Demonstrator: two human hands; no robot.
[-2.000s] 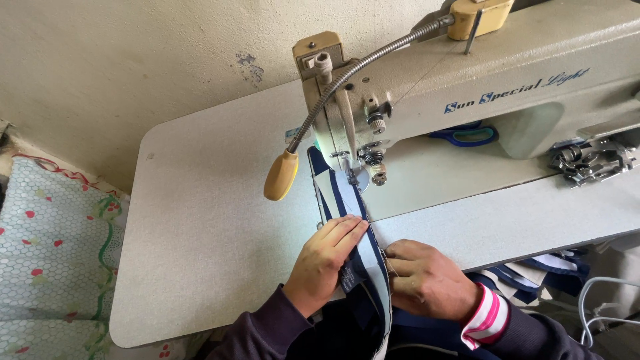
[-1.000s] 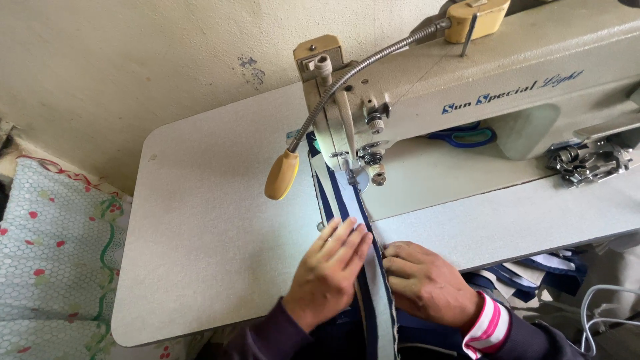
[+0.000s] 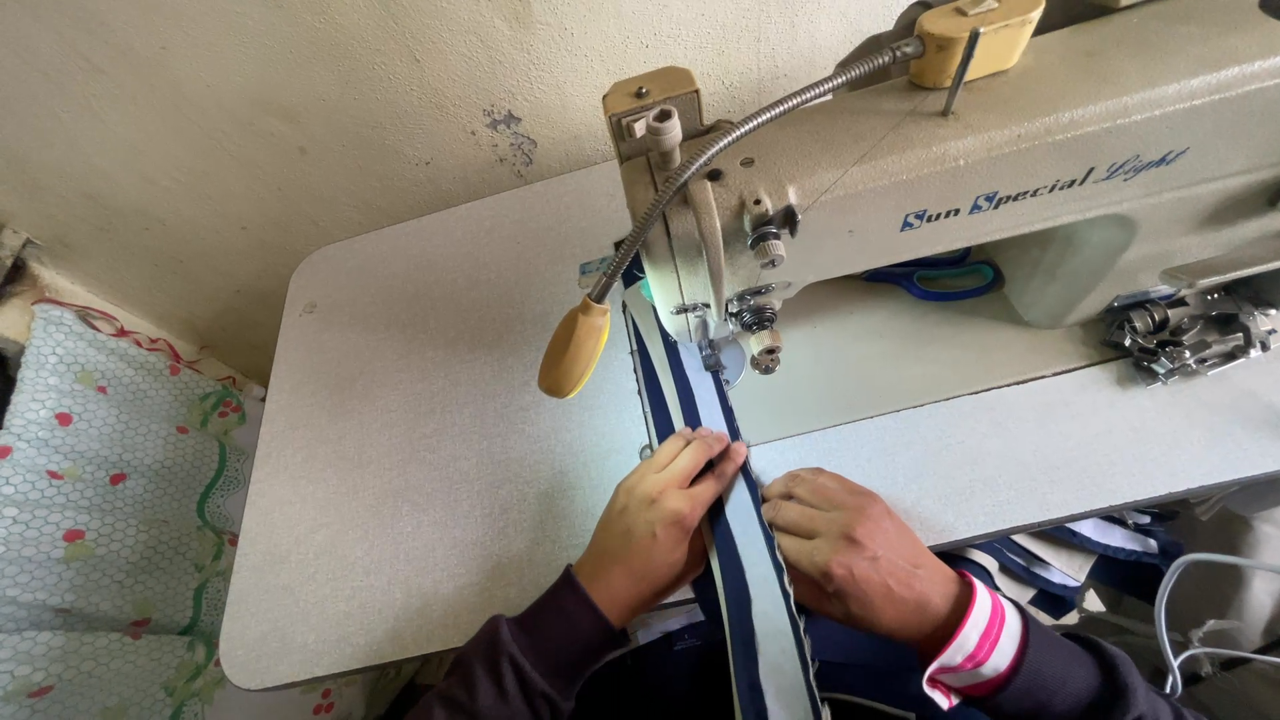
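Note:
A long navy and pale blue fabric strip [image 3: 752,560] runs from my lap up to the presser foot [image 3: 711,356] of an industrial sewing machine [image 3: 850,150]. On top of the strip, just below the foot, my left hand [image 3: 660,515] lies with its fingers bent together; whether it pinches the cloth is unclear. My right hand [image 3: 850,545] has curled fingers at the strip's right edge, its fingertips partly hidden, holding that edge. More navy and pale cloth lies left of the foot. A yellow-ended gooseneck lamp [image 3: 575,350] hangs left of the needle area.
Blue-handled scissors [image 3: 935,278] lie behind the machine arm. Metal machine parts [image 3: 1190,330] sit at the right. Cut fabric pieces [image 3: 1060,560] are below the front edge of the white table [image 3: 450,430]. A patterned cloth [image 3: 110,500] hangs at left, beside a wall.
My left hand first slid back along the strip towards me, then moved a little forward again, its fingers drawing together. My right hand has stayed near the strip's right edge.

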